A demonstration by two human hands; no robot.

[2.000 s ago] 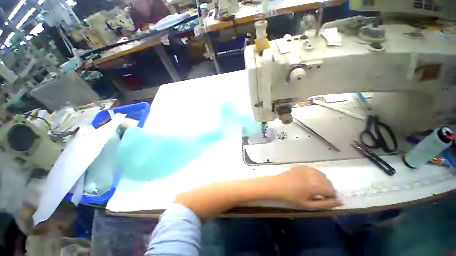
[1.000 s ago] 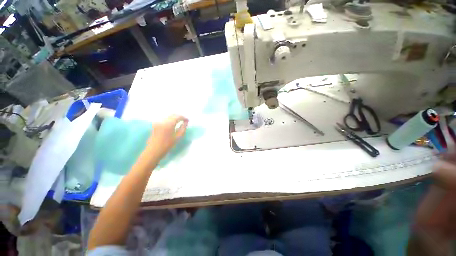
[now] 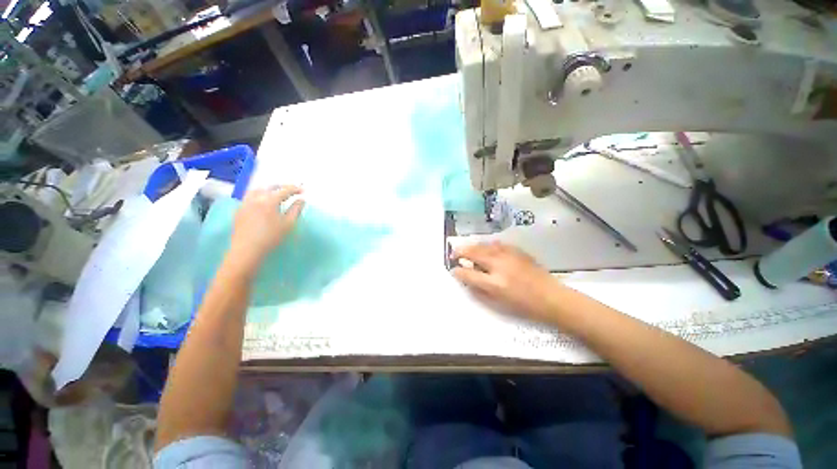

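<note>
Sheer mint-green fabric (image 3: 321,252) lies on the white table left of the needle, with another pale green piece (image 3: 436,137) behind it, reaching to the presser foot (image 3: 491,207). My left hand (image 3: 264,218) is on the left part of the fabric beside the basket, thumb and fingers apart. My right hand (image 3: 500,275) is low over the front left corner of the needle plate, in front of the foot. Its fingers are bent together, and whether they hold something cannot be told. The off-white sewing machine (image 3: 679,82) stands over the bed.
A blue basket (image 3: 240,165) with green fabric and a long white sheet (image 3: 128,266) is at the left. Tweezers (image 3: 597,218), a white pen (image 3: 642,167), black scissors (image 3: 711,215), black snips (image 3: 699,266) and a mint thread cone (image 3: 803,256) lie right of the needle.
My left hand first reached across the front edge, then moved left onto the fabric, now farther left. My right hand has come from the right edge to the needle plate.
</note>
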